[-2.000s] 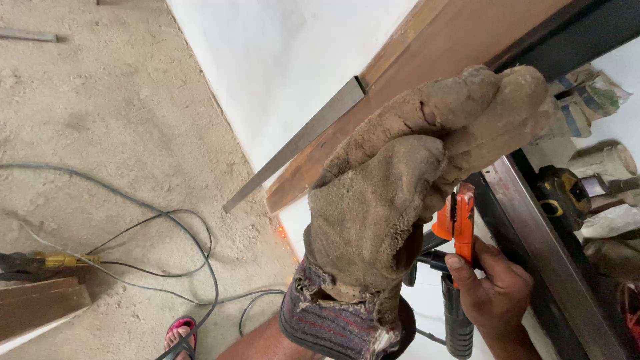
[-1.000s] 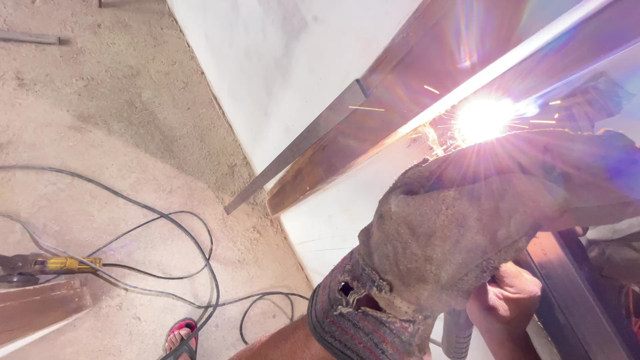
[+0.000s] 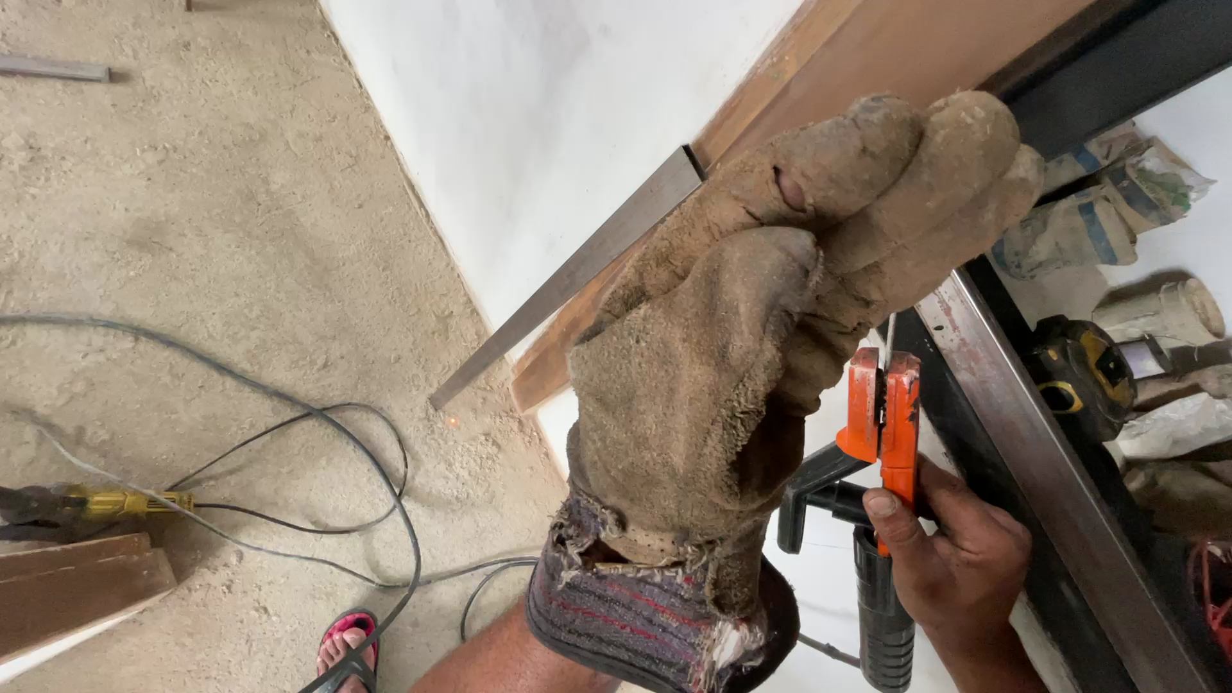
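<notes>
My left hand (image 3: 731,366), in a worn, torn leather work glove with a striped cuff, is raised before the wooden frame and steel bars. Its fingers point to the upper right; whether it grips anything behind the glove is hidden. Bare, my right hand (image 3: 953,549) holds an orange-and-black welding electrode holder (image 3: 884,423), thumb against its orange part. A thin electrode (image 3: 890,332) rises from the jaws and passes out of sight behind the glove. One flat metal bar (image 3: 577,269) slants along the wooden frame (image 3: 760,106); a steel bar (image 3: 1039,443) runs past my right hand.
Cables (image 3: 385,462) loop across the dusty floor, near a yellow-and-black tool (image 3: 115,502) and a foot in a sandal (image 3: 348,645). A small orange glow (image 3: 452,422) lies by the bar's lower end. At right are a tape measure (image 3: 1078,375) and crumpled bags (image 3: 1068,231).
The bright welding arc and flying sparks seen a second ago are gone. My gloved left hand has moved left from its place there, and the orange jaws are in view again.
</notes>
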